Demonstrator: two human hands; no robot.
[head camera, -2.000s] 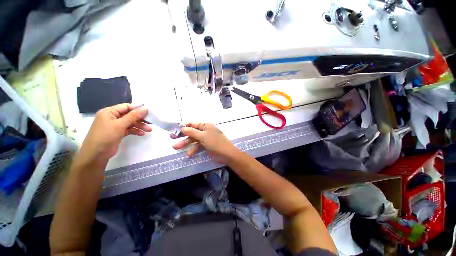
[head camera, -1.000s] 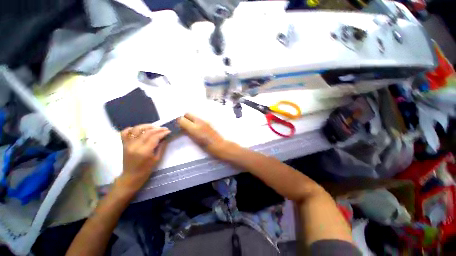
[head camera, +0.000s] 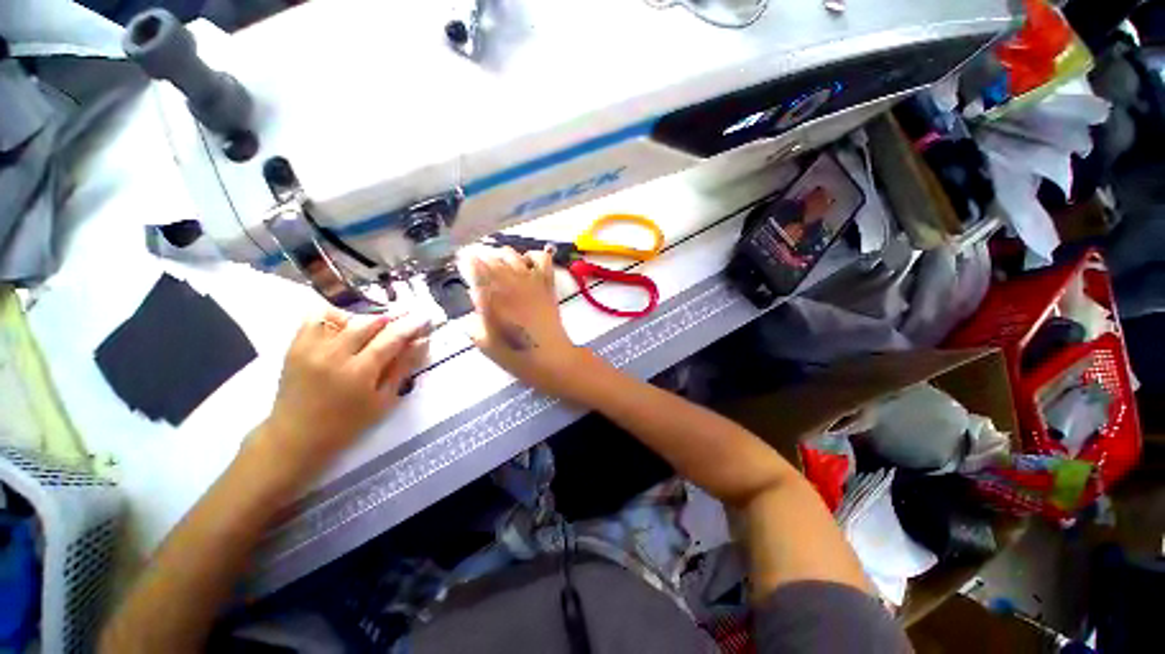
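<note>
My left hand lies on the table just in front of the presser foot area, fingers pointing right. My right hand is beside the needle area, its fingertips near the scissor blades. The work piece between the hands is mostly hidden and washed out by glare, so what each hand holds is unclear. The sewing machine stands over the fingers. A flat stack of dark fabric pieces lies left of my left hand. The scissors with yellow and red handles lie right of my right hand.
A smartphone lies right of the scissors. The ruler strip runs along the front table edge. A white plastic basket is at lower left. A cardboard box with fabric and a red plastic basket are at the right.
Both hands have moved from the table left of the machine to the needle area. The piece held between them is now mostly hidden. The view has shifted closer to the machine.
</note>
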